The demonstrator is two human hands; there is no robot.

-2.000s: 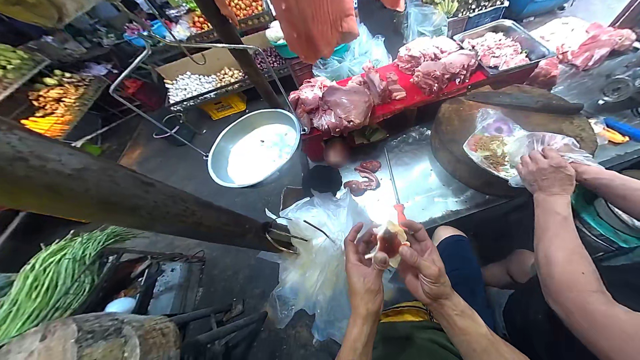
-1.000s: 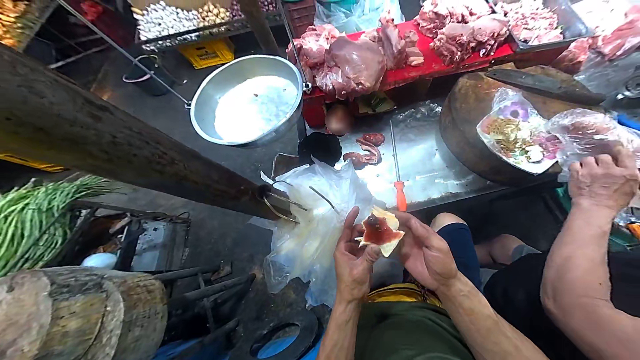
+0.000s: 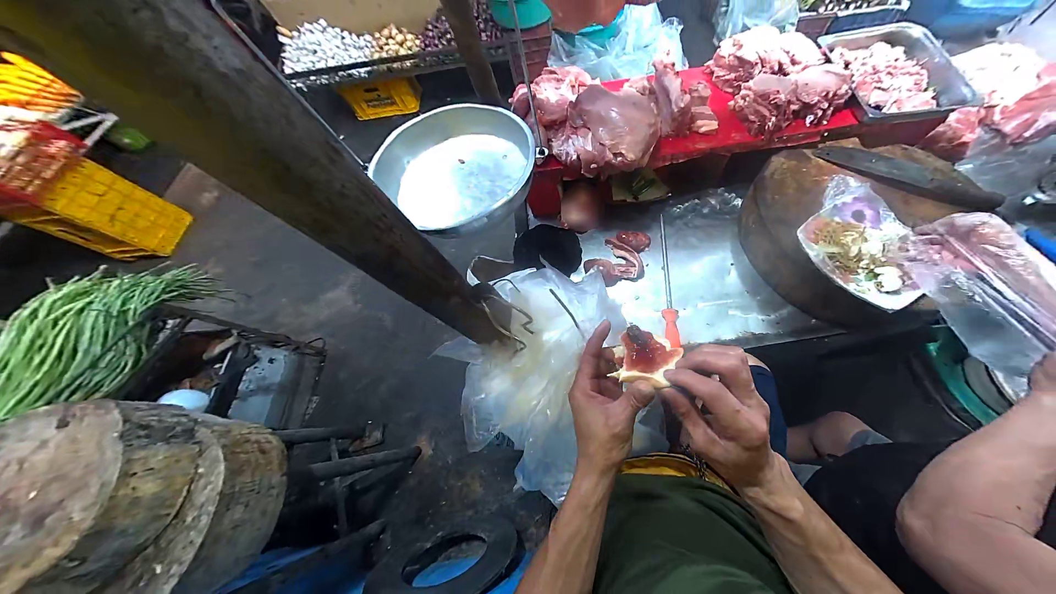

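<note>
My left hand holds a torn-open piece of bread with a dark red filling from its left side and from below. The fingertips of my right hand pinch the lower right edge of the same piece. Just beyond it a sharpening steel with a red handle lies on the metal table. Strips of dark meat rest to the left of the steel. Clear plastic bags hang left of my left hand.
A slanting metal post and a hanging metal pan are at the left. Raw meat covers a red counter. A chopping block bears a knife and bagged food. Another person's arm reaches in at the right.
My right hand, apart from the bread a second ago, now touches its edge. The other person's hand has moved from the food bag toward the right edge.
</note>
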